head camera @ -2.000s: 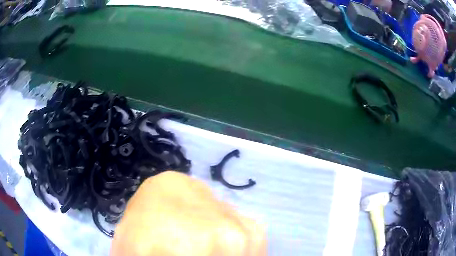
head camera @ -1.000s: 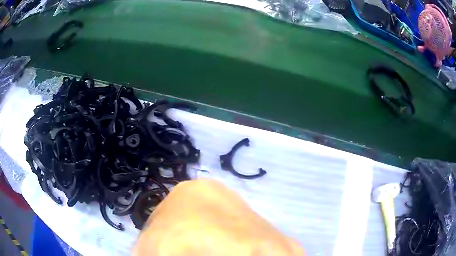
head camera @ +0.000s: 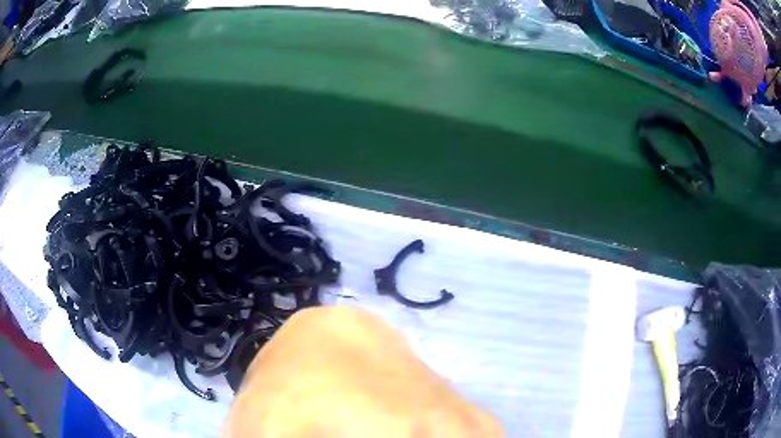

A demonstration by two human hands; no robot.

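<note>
A large tangled heap of black yokes (head camera: 163, 257) lies at the left on the white foam sheet (head camera: 505, 316). One single C-shaped yoke (head camera: 390, 282) lies to the right of the heap, its opening facing right. A big, blurred orange-yellow rounded shape fills the bottom middle. It may be a hand close to the camera, but no fingers show and I cannot tell which hand. It hides the sheet's front part and the heap's lower right edge. Neither my left hand nor my right hand can be made out clearly.
A white-headed hammer (head camera: 664, 342) lies at right beside thin black parts (head camera: 719, 376) in clear plastic (head camera: 754, 299). Behind, the green belt (head camera: 385, 111) carries black headbands at left (head camera: 116, 75) and right (head camera: 675, 154). Beyond it are a blue tray (head camera: 659, 56) and a pink fan-like thing (head camera: 738, 50).
The view has shifted somewhat, so the heap and single yoke sit further right in the picture than two seconds ago. The orange-yellow shape also sits further right. No part is visibly picked up.
</note>
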